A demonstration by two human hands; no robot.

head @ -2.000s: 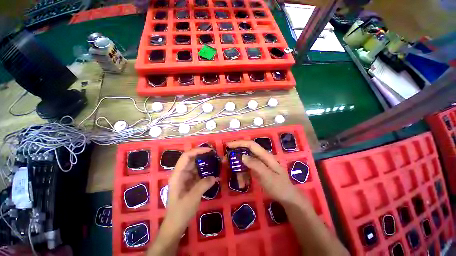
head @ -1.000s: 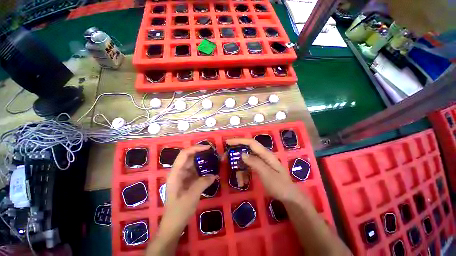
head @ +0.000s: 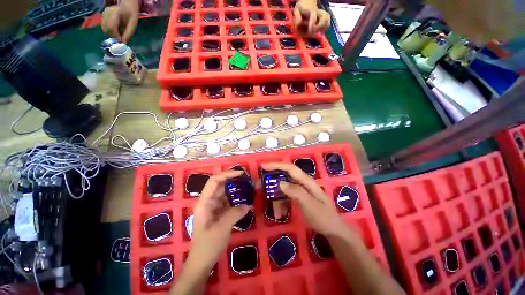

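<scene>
My left hand [head: 217, 201] holds a smartwatch [head: 239, 191] with a lit menu screen, above the middle of the red working tray [head: 259, 230]. My right hand [head: 306, 199] holds a second smartwatch [head: 274, 185], also lit with a menu, close beside the first but apart from it. My right thumb lies at its screen. Dark smartwatches sit in many pockets of the working tray; some pockets are empty. My forearms and hands hide part of the tray.
Stacked far trays [head: 247, 72] bear a green piece [head: 238, 60]. White charging pucks [head: 243, 143] lie between trays. Cable bundle [head: 49, 164], fan [head: 43, 80] and bottle [head: 123, 61] are left. A side tray [head: 443, 201] is right. Another person's hands [head: 311, 17] show at the top.
Another person's two hands have come into view at the top, one at the bottle and one over the far tray. My hands and both smartwatches have barely moved.
</scene>
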